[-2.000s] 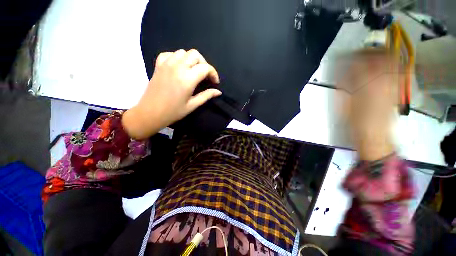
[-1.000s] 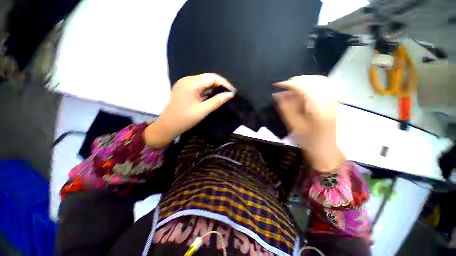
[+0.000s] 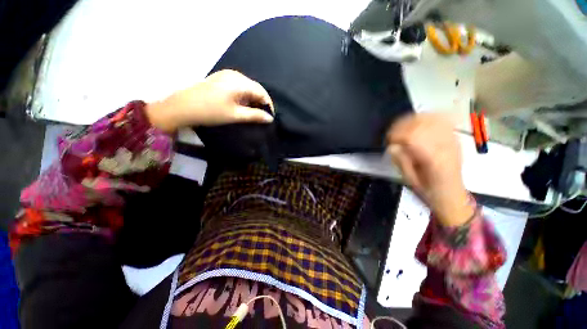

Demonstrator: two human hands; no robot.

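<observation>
A large black cut panel (image 3: pixel 315 83) with a curved far edge lies on the white machine table, its near edge along the table's front. My left hand (image 3: pixel 225 99) pinches the panel's near left part between thumb and fingers; black cloth hangs below it. My right hand (image 3: pixel 428 151), blurred, has its fingers closed at the panel's right corner and seems to grip it. The panel's far right part lies beside the presser foot area (image 3: pixel 389 45) of the machine. Any small strip or stitch line cannot be told apart.
Orange-red thread snips (image 3: pixel 479 132) lie right of the panel. Yellow-orange scissors handles (image 3: pixel 450 38) show behind the needle area. The machine arm (image 3: pixel 521 77) stands at the right. Black scrap cloth (image 3: pixel 535 178) is at the table's right end. Black pieces (image 3: pixel 161 222) lie left of my lap.
The panel has turned and spread out, its far edge now fully in view. My hands have moved apart, my right hand to the panel's right corner. The view has shifted, showing more of the machine.
</observation>
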